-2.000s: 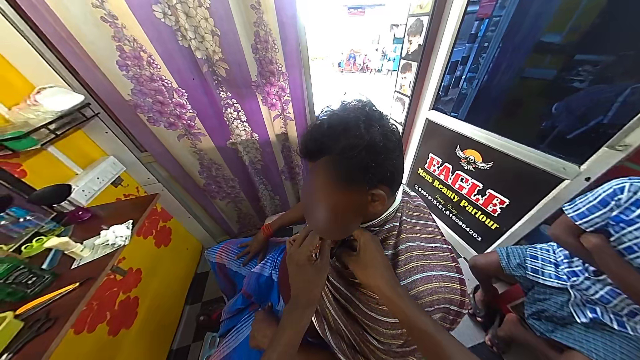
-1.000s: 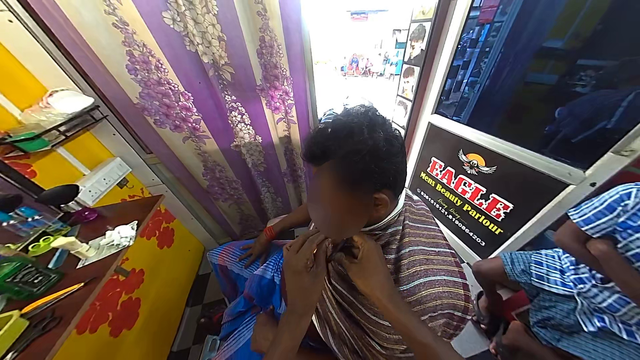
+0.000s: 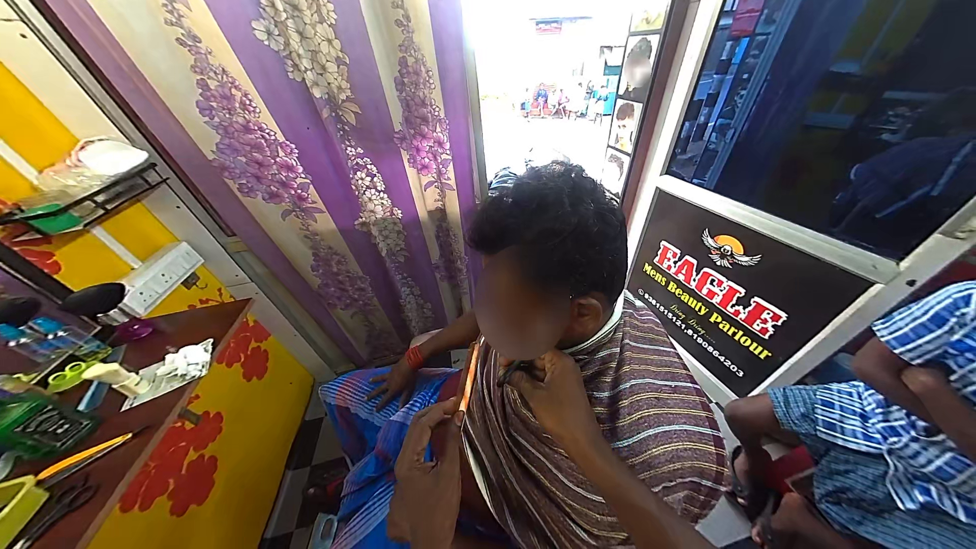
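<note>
My left hand holds a slim orange tool, possibly a comb, upright between thumb and fingers. It is in front of the seated person's chest, left of the chin. Close under that chin is my right hand, its fingers closed around a small dark object whose kind I cannot tell. A striped brown cloth is draped over the person's shoulders and chest, with a white band at the neck. The person has dark curly hair.
A counter at the left bears scissors, an orange-handled tool, a green bottle and crumpled white tissue. Behind hangs a floral curtain. Another person in a checked shirt sits at the right, near a framed glass door.
My left hand has moved down and away from the chin, and the orange tool now shows in it. My right hand remains close to the chin.
</note>
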